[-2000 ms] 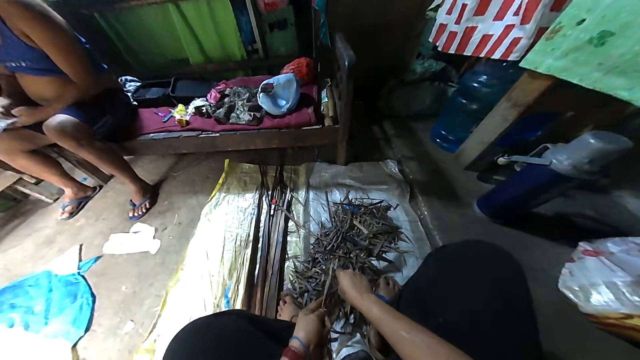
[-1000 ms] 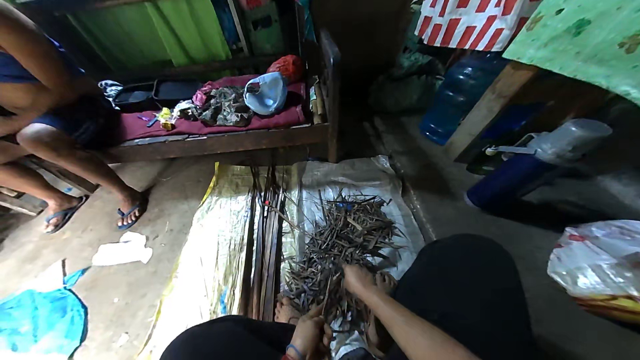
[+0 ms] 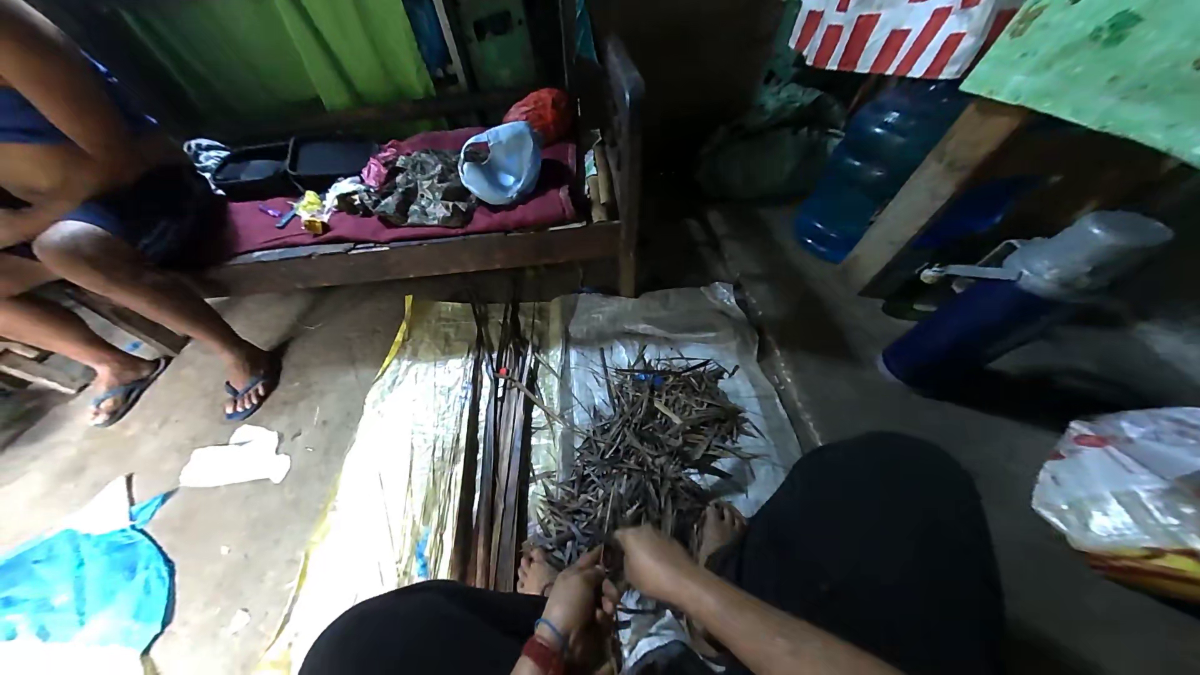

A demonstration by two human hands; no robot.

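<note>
Between my knees, my left hand [image 3: 579, 595], with a red band and a blue band at the wrist, has its fingers closed around a thin dark leaf strip [image 3: 611, 561]. My right hand [image 3: 647, 561] meets it just to the right, fingers bent at the same strip; what its fingertips grip is hard to see. Beyond both hands lies a loose pile of short dark dried strips [image 3: 656, 431] on a pale woven plastic sack [image 3: 637, 323]. Long brown strips [image 3: 502, 450] lie in a bundle left of the pile, along a yellowish sheet [image 3: 403, 450].
A person [image 3: 103, 178] in sandals sits at the left on a wooden bench [image 3: 422, 253] bearing clothes and a light blue cap [image 3: 502, 161]. At right are a blue water container [image 3: 877, 169], a blue cylindrical flask [image 3: 980, 328] and a plastic bag [image 3: 1125, 487]. A blue bag [image 3: 89, 581] lies lower left.
My hands stay close together by the near end of the pile, with small shifts only. The seated person's arm has moved somewhat.
</note>
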